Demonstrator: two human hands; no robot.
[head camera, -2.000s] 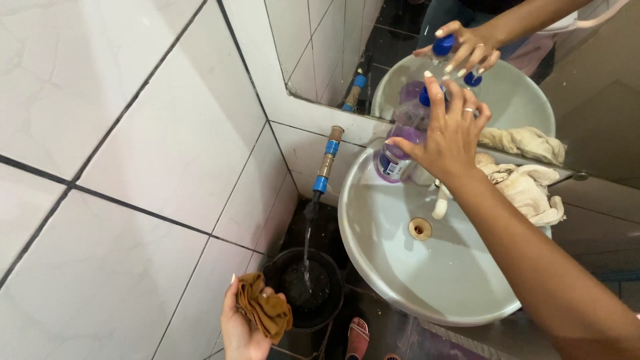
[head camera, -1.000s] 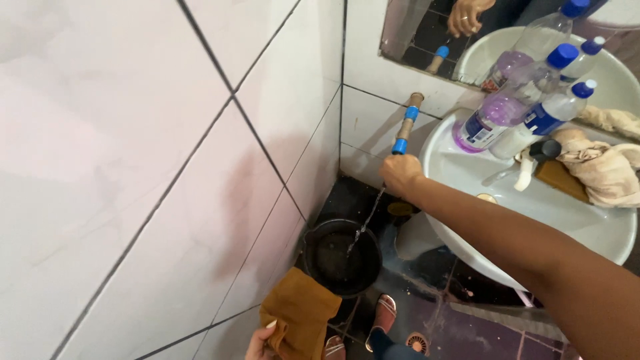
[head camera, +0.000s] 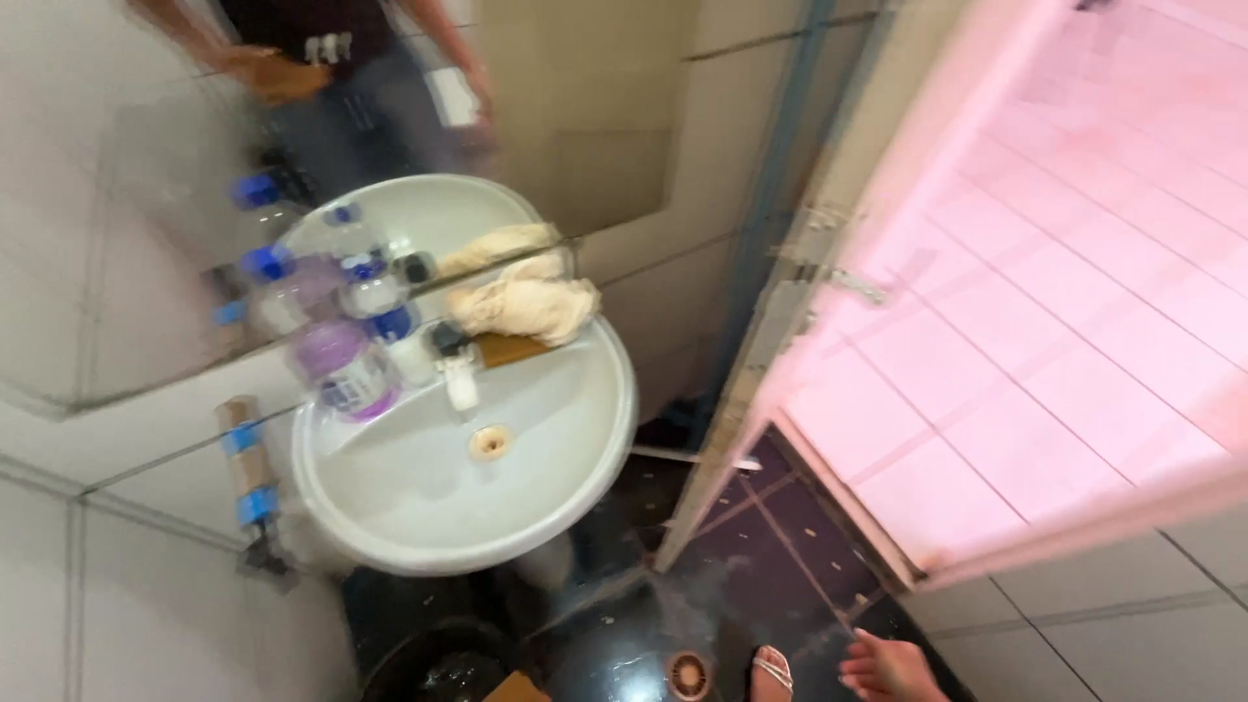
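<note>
My right hand (head camera: 892, 668) is at the lower right, low over the dark floor, fingers loosely curled and nothing visible in it. My left hand is out of direct view; an edge of brown cloth (head camera: 517, 688) shows at the bottom, beside a black bucket (head camera: 390, 673) holding water. A pipe tap with blue bands (head camera: 249, 463) sticks out from the wall left of the white washbasin (head camera: 468, 556). Blurred on the basin's back ledge are a bottle of purple liquid (head camera: 346, 370), a faucet (head camera: 458, 375) and a crumpled cream cloth (head camera: 531, 304) on a brown item (head camera: 509, 349).
A mirror (head camera: 585, 146) hangs behind the basin. To the right, a door frame (head camera: 741, 390) with a metal latch (head camera: 858, 287) stands by a brightly lit pink-white surface. A sandalled foot (head camera: 770, 678) and a round floor drain (head camera: 689, 675) are on the wet, dark tiles.
My right hand has left the pipe tap and is now at the lower right. My left hand, seen with the brown cloth before, is out of view. The view has swung right.
</note>
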